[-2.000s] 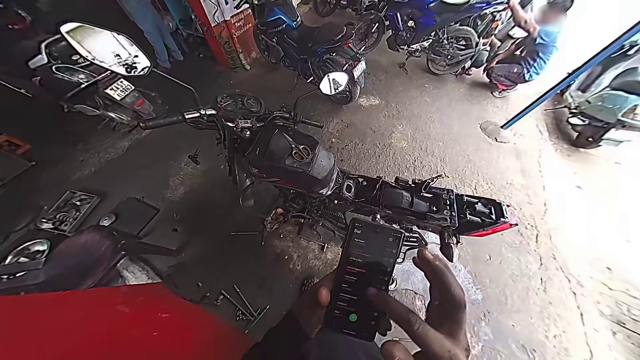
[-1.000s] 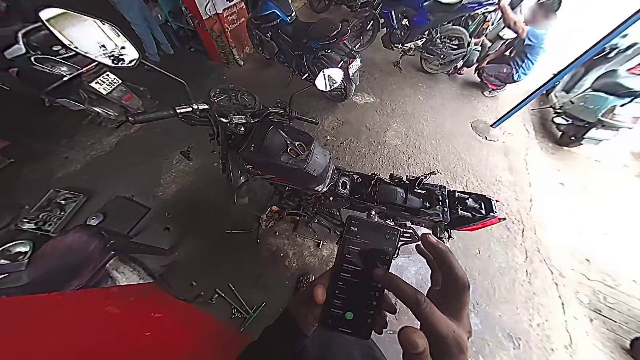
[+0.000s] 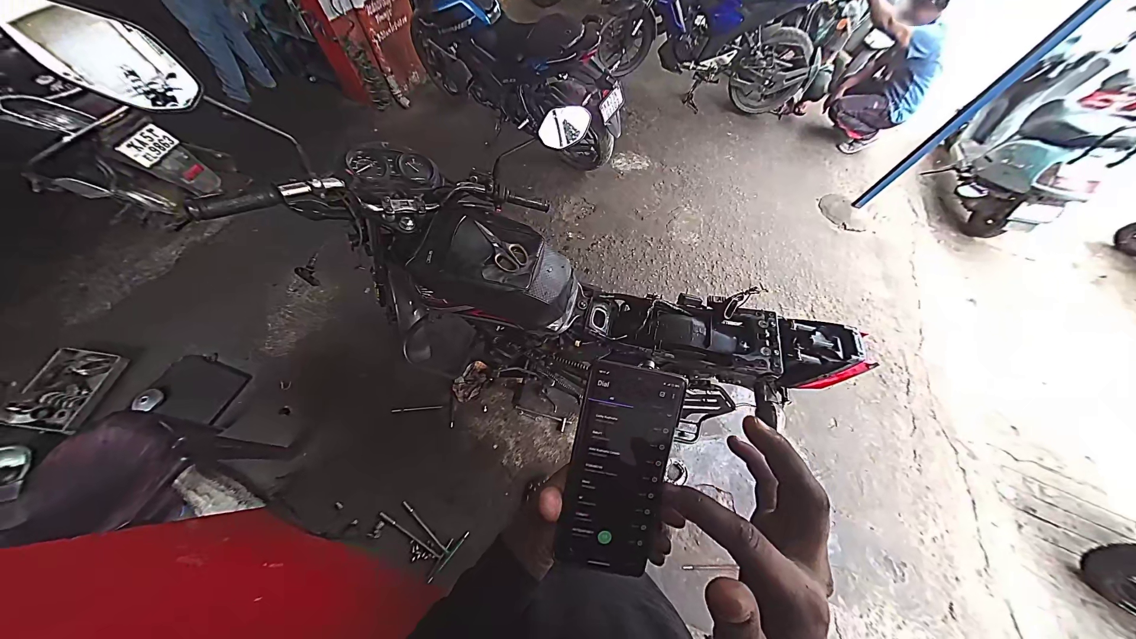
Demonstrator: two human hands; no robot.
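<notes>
My left hand (image 3: 538, 524) is wrapped around a dark smartphone (image 3: 621, 470), whose lit screen shows a list and a green round button. At the phone's right edge is the index fingertip of my right hand (image 3: 772, 532); its other fingers are spread and hold nothing. Beyond the phone stands a black motorcycle (image 3: 683, 333) with its seat off and the rear frame exposed. A pair of scissors (image 3: 506, 253) lies on its fuel tank (image 3: 470, 266).
A metal tray of parts (image 3: 71, 390) lies at left, with T-handle tools (image 3: 426, 541) on the floor. A red panel (image 3: 177, 586) fills the lower left. Parked motorcycles (image 3: 524, 71), a blue pole (image 3: 976, 106) and a crouching person (image 3: 914, 71) are farther off.
My right index finger has drawn back from over the phone's screen to its right edge. My left hand keeps the phone in its hold.
</notes>
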